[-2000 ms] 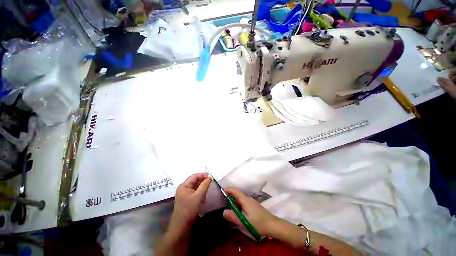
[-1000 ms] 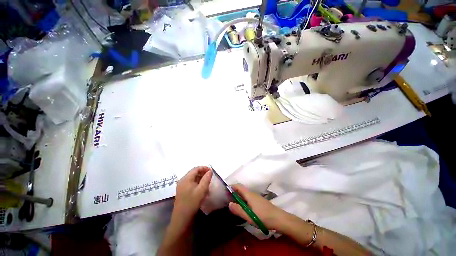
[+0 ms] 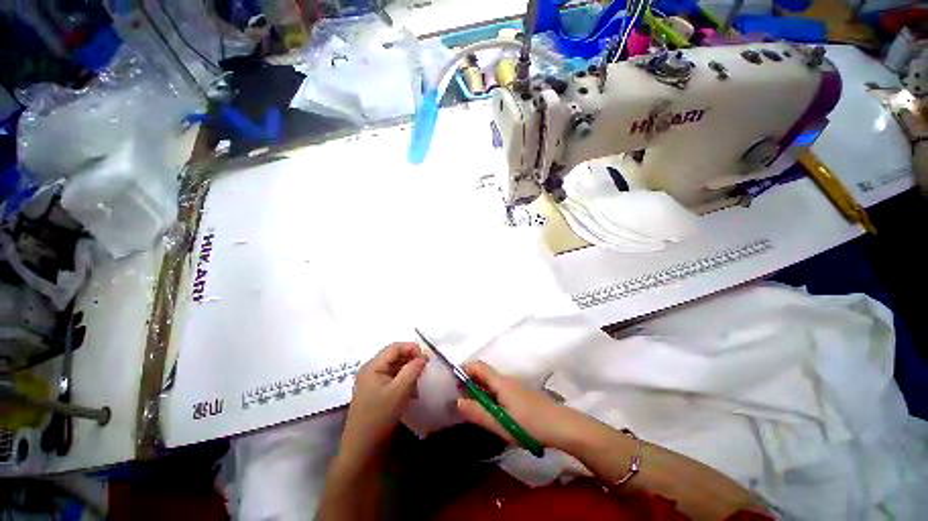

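A white garment piece (image 3: 432, 399) hangs over the front edge of the table and down to my lap. My left hand (image 3: 389, 385) pinches its edge between thumb and fingertips. My right hand (image 3: 509, 402) holds scissors (image 3: 501, 411) with a green handle. Their silver blades point up and to the left, just right of my left fingertips. I cannot tell whether the blades touch the cloth. The glare of the lit cloth on the table hides its outline.
The white sewing machine (image 3: 667, 127) stands right of centre, with stacked white pieces (image 3: 626, 219) under its arm. A large white cloth heap (image 3: 733, 392) lies at right of my lap. A light-blue lamp tube (image 3: 423, 127), a yellow-orange flat piece (image 3: 836, 190) and clear plastic bags (image 3: 117, 193) are around.
The scissors' tips have moved slightly up and left, and the handle has risen. My left hand has shifted only slightly. It still pinches the cloth.
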